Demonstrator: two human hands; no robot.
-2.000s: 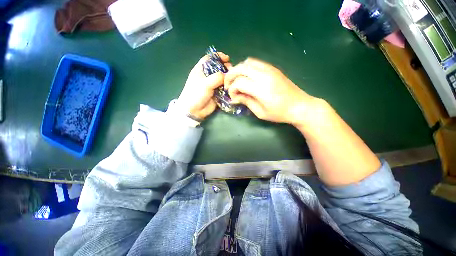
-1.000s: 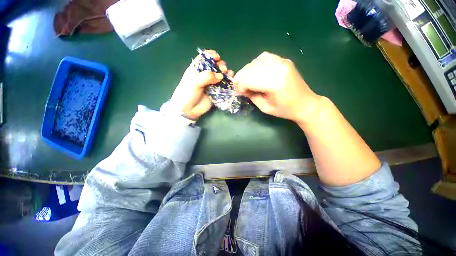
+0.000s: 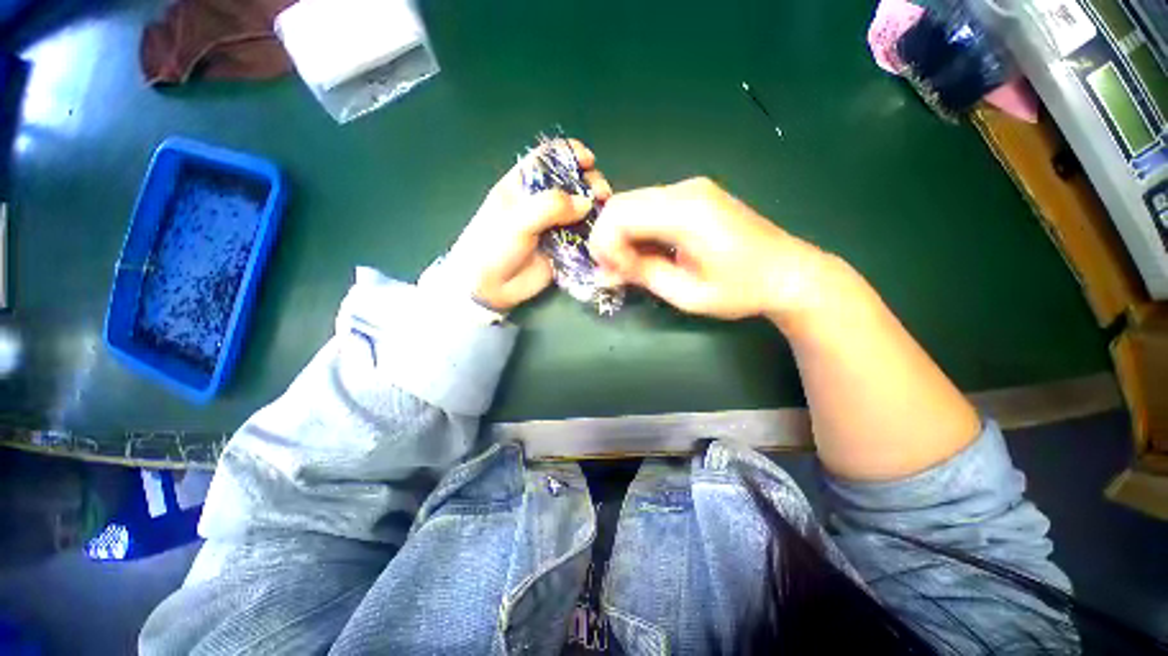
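A bundle of short black pieces with pale, shiny ends (image 3: 559, 169) is in my left hand (image 3: 512, 237), above the bench in front of me. Its lower part (image 3: 579, 263) spreads out below my left thumb. My right hand (image 3: 692, 246) is at the bundle's right side, with its fingertips against it. The fingertips are blurred and partly hidden, so I cannot tell if they pinch a piece. A single thin dark piece (image 3: 761, 109) lies on the green bench top beyond my right hand.
A blue tray (image 3: 260, 256) with small dark pieces stands at left. A brown cloth (image 3: 211, 41) and a white packet in clear plastic (image 3: 361, 51) lie at the back left. A scale (image 3: 1112, 103), a cardboard shelf (image 3: 1057, 212) and a dark bagged bundle on pink material (image 3: 948, 62) are at right.
My right hand has shifted slightly down at the bundle. My left hand has turned the bundle a little, and its lower end now hangs slightly further down.
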